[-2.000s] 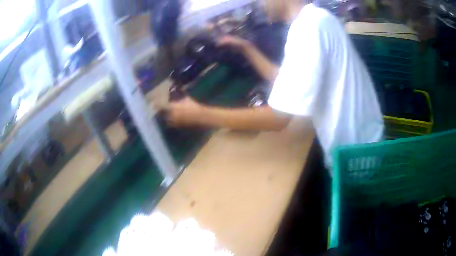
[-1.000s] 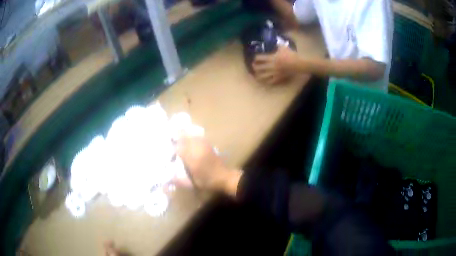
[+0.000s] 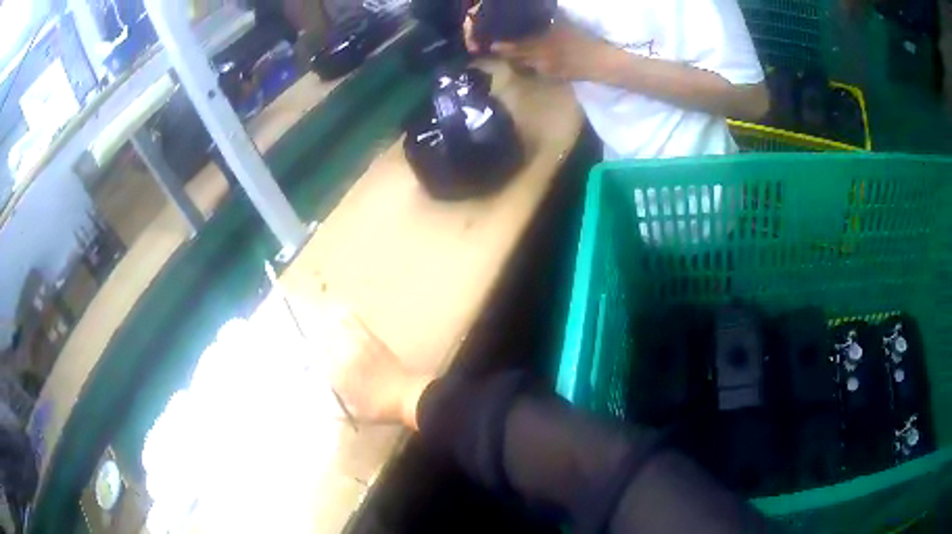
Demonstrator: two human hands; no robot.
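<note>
White plastic gears (image 3: pixel 235 428) lie in a pile on the tan bench, glaring into one white blob. My right hand (image 3: pixel 365 370) reaches in from the lower right to the pile's right edge, its fingers partly lost in the glare. It is closed on a thin applicator stick (image 3: pixel 287 302), whose upper end points up and left. Whether it also touches a gear cannot be told. A small pale grease bowl (image 3: pixel 108 485) stands in a carton left of the pile. My left hand is not in view.
A black housing (image 3: pixel 459 141) stands on the bench (image 3: pixel 418 245) beyond the gears. A person in a white shirt (image 3: pixel 679 42) holds another black part. A green crate (image 3: pixel 588 282) with black parts is at right. A white post (image 3: pixel 224 125) rises beside the green belt (image 3: pixel 136 302).
The view has shifted. The thin stick now shows at my right hand. The black housing stands released on the bench, and the other person's hands are on another part. Fingertips at the bottom edge have left view.
</note>
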